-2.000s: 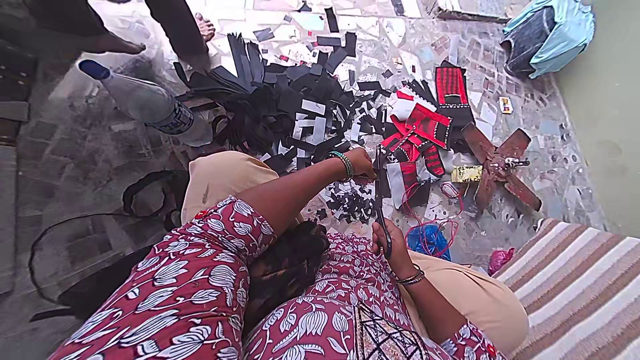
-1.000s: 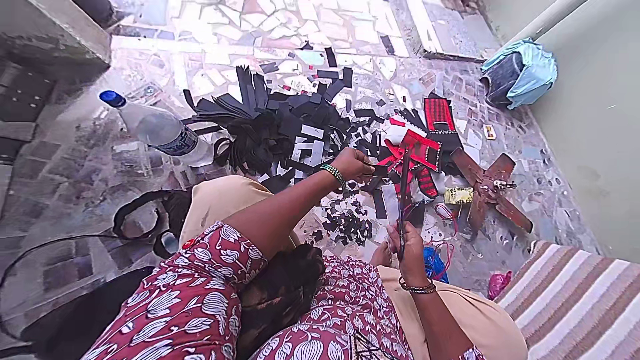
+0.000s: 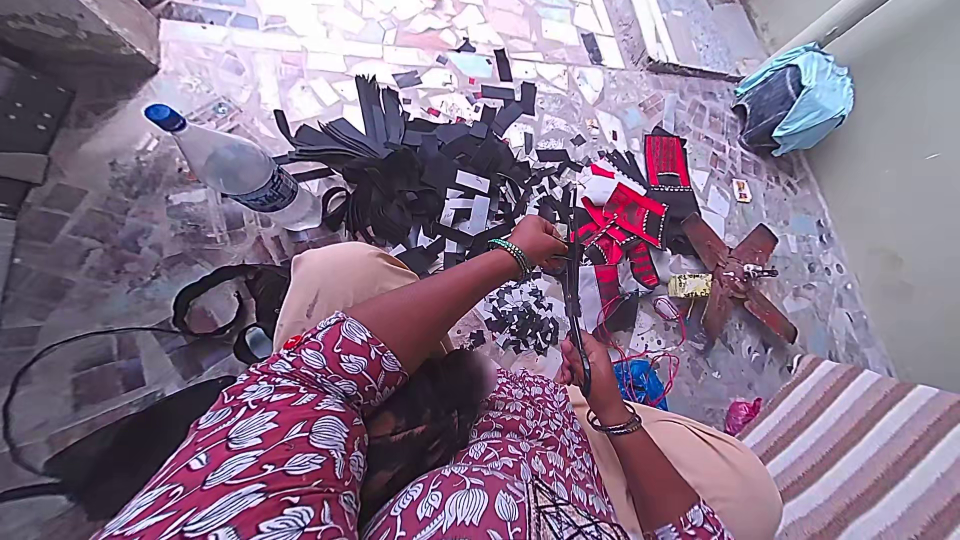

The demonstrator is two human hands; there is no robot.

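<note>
My right hand [image 3: 589, 364] is closed around the handles of long dark scissors [image 3: 573, 300], whose blades point away from me. My left hand [image 3: 538, 241] pinches a small dark piece beside the blades; its outline is hard to make out. Just below lies a heap of small black and white cut bits [image 3: 521, 319] on the floor. Beyond my left hand spreads a pile of black strips and pieces [image 3: 435, 161], with white pieces [image 3: 469, 206] among them. Right of the blades are red and black fabric pieces with pale dotted edging [image 3: 630, 214].
A plastic bottle with a blue cap [image 3: 240, 169] stands at the left. At the right are a brown four-armed metal piece [image 3: 739, 281], a yellow box [image 3: 688, 285], pink cord [image 3: 679, 345], a blue plastic bag [image 3: 641, 382], a striped mat [image 3: 862, 450] and a light-blue cloth bundle [image 3: 814, 97].
The scissors stay in my right hand, and my left hand remains near the blades. Feet seen at the upper left two seconds ago are out of view. The view has shifted somewhat.
</note>
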